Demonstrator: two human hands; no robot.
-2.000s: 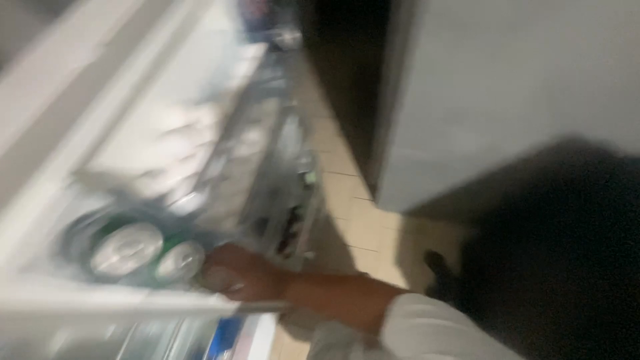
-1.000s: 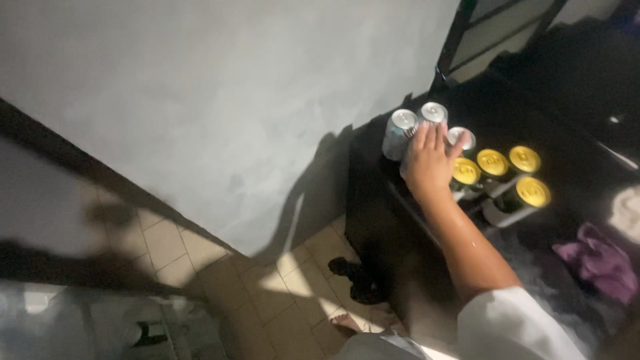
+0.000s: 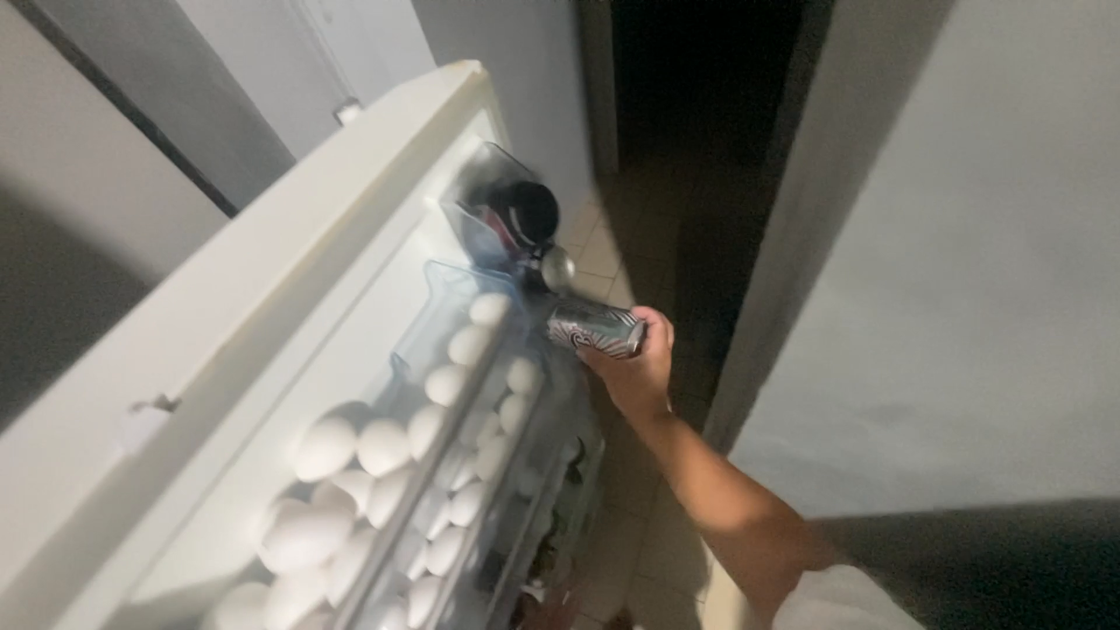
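Observation:
My right hand (image 3: 637, 363) is closed around the base end of a patterned silver drink can (image 3: 595, 328). The can lies nearly level, its far end by the door shelves of an open refrigerator. Just beyond it, a dark-capped container (image 3: 525, 214) sits in a clear door bin, with a small round pale top (image 3: 557, 268) beside it. Many white eggs (image 3: 382, 447) fill the clear shelf to the left of the can. My left hand is not in view.
The white refrigerator door (image 3: 289, 236) stands open across the left. A grey wall (image 3: 945, 289) rises on the right, and a dark doorway (image 3: 700, 96) lies ahead above a tiled floor (image 3: 643, 542). Lower door bins (image 3: 560, 516) hold things too blurred to name.
The view has swung from a dark surface with several cans to the refrigerator door. My right hand, over the silver cans one second ago, now holds a can by the door shelves.

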